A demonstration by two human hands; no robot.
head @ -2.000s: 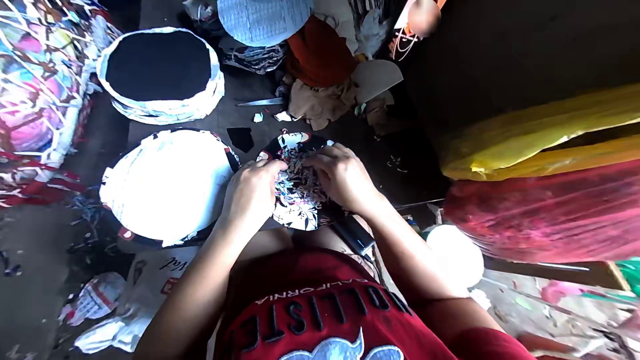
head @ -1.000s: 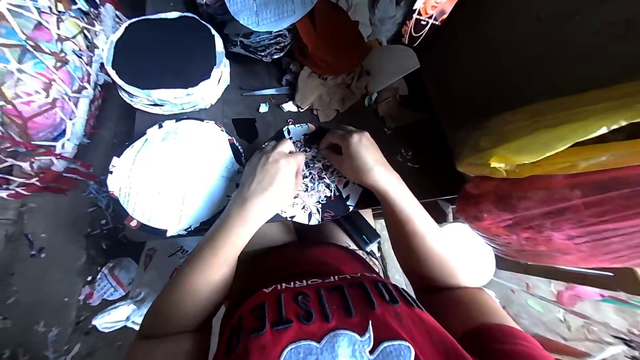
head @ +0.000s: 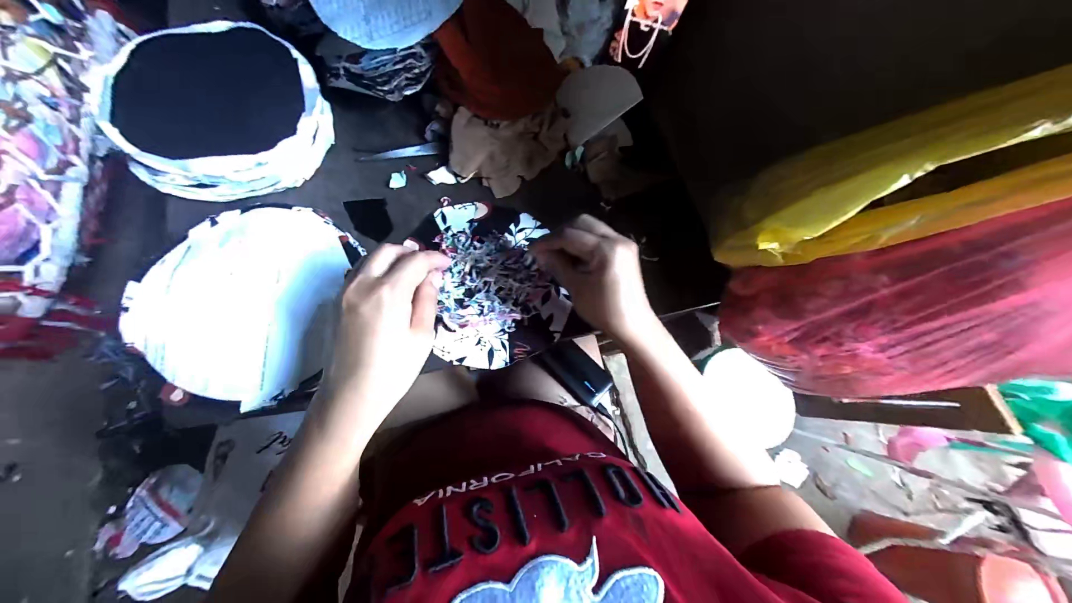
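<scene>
A round piece of black-and-white leaf-patterned fabric (head: 477, 347) lies on the dark surface before me, with a heap of shredded fabric scraps (head: 494, 280) on its middle. My left hand (head: 389, 314) is at the left edge of the heap, its fingertips touching the scraps; whether it pinches any is unclear. At the heap's right side, my right hand (head: 595, 268) has thumb and fingers bent together by the scraps, and what lies between them is hidden. Left of my left hand is a stack of white round fabric pieces (head: 239, 306).
A stack with a black round top (head: 209, 92) stands at the upper left. Scissors (head: 402, 152) lie beyond the heap, near crumpled beige cloth (head: 502, 151). Yellow plastic (head: 837, 193) and red plastic-wrapped bundles (head: 904, 310) fill the right. A black phone-like device (head: 582, 377) rests by my lap.
The scraps have been spread about differently on the round fabric. My right hand has moved a little to the right, away from my left hand.
</scene>
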